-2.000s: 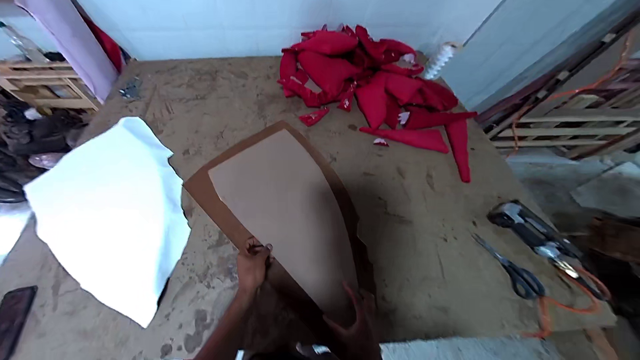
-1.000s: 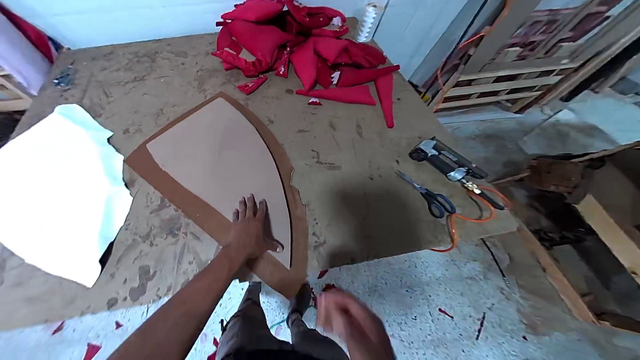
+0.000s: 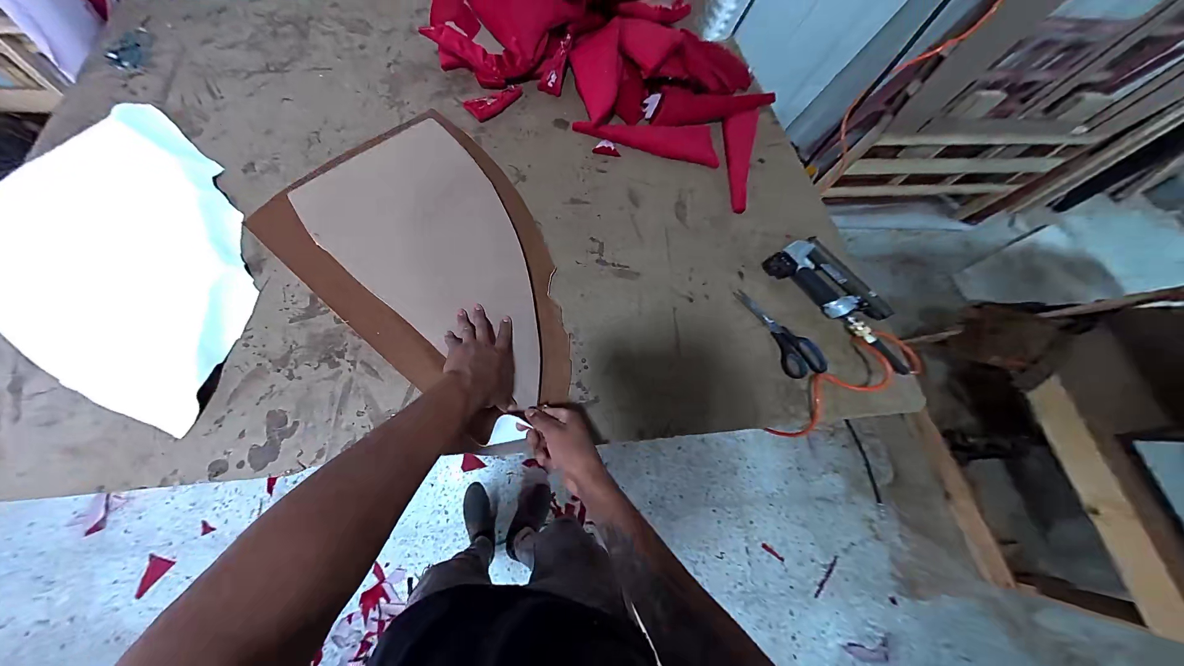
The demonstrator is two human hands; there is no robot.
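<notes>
A pale, fan-shaped pattern piece [image 3: 425,213] lies on a larger brown sheet of material [image 3: 342,301] near the table's front edge. Flat on the lower part of the pale piece rests my left hand [image 3: 481,361], fingers spread. My right hand [image 3: 560,439] is at the narrow lower end, its fingers closed on the edge of the material, which bends there and shows a whitish patch. Whether the fingers pinch one layer or both cannot be told. Scissors with black handles [image 3: 786,342] lie to the right, touched by neither hand.
A white sheet [image 3: 120,268] lies at the table's left. Red fabric pieces [image 3: 610,65] are heaped at the back. A pneumatic stapler [image 3: 828,277] with an orange hose [image 3: 819,402] sits near the right edge. Red scraps [image 3: 154,573] litter the floor. Wooden framing [image 3: 1101,499] stands at right.
My right hand has moved from in front of the table to the lower end of the material and closed there. My left hand stays flat on the pale piece.
</notes>
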